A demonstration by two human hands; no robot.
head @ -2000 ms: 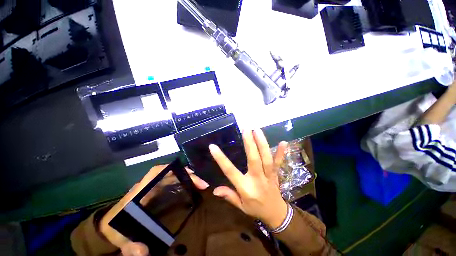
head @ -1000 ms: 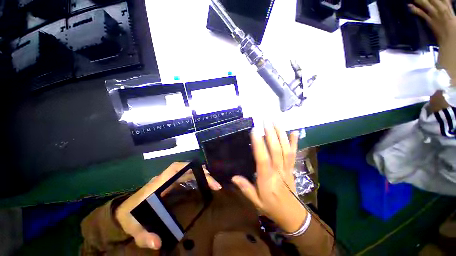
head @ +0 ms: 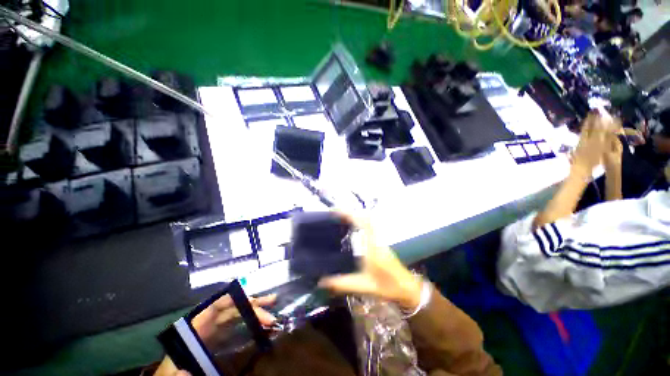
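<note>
My left hand (head: 213,323) holds the front panel (head: 192,348), a flat black frame with a clear window and a pale strip, low at the left. My right hand (head: 378,268) grips the dark display unit (head: 317,244) by its right side, above the bench edge; the unit is blurred. Shiny clear film (head: 292,310) shows near my left fingertips and below the unit. Two panels in clear film (head: 220,246) lie side by side behind the front panel; the display unit hides part of the right one.
A screwdriver (head: 312,187) lies behind the display unit. Foam trays (head: 132,224) with black housings stand left. A clear hinged case (head: 341,92), black units (head: 413,164) and foam slabs (head: 455,128) stand farther back. Crumpled film (head: 382,338) is at lap level. A co-worker's striped sleeve (head: 580,246) is right.
The view has tilted up to show more of the bench. My right hand, flat beside the display unit before, now grips it, raised from the bench edge. My left hand still holds the front panel.
</note>
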